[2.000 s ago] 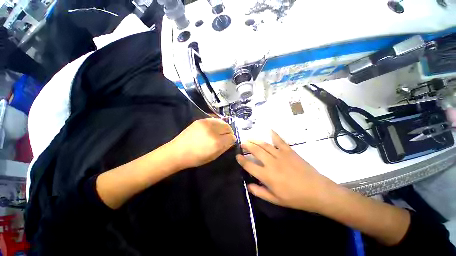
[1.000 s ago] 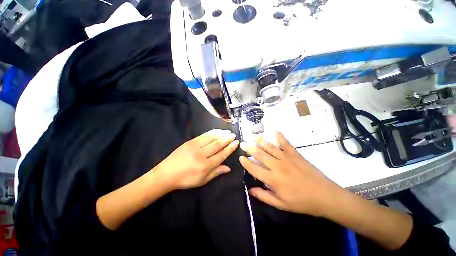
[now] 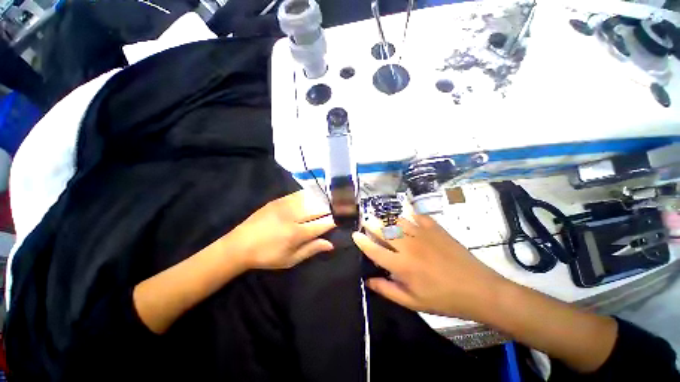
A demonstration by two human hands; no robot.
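The black garment (image 3: 186, 201) lies left of and in front of the machine head. A thin white strip (image 3: 365, 328) runs along its edge, down from between my hands. My left hand (image 3: 279, 235) lies flat on the cloth, left of the needle area, its fingertips partly behind the shiny lever guard (image 3: 342, 168). My right hand (image 3: 425, 261) rests on the cloth edge, just right of the strip, fingers spread and bent. Neither hand is seen closed round cloth. The guard and fingers hide the needle and presser foot.
The white sewing machine head (image 3: 477, 82) with a blue stripe spans the upper right. Black shears (image 3: 531, 231) lie on the bed right of my right hand. Beside them is a black tray (image 3: 619, 250) with silver snips (image 3: 637, 245). A measuring tape (image 3: 477, 337) runs along the front edge.
The view has shifted, so the machine head sits lower and further right. My left hand was bunched at the edge earlier and now lies flatter. My right hand keeps nearly the same pose.
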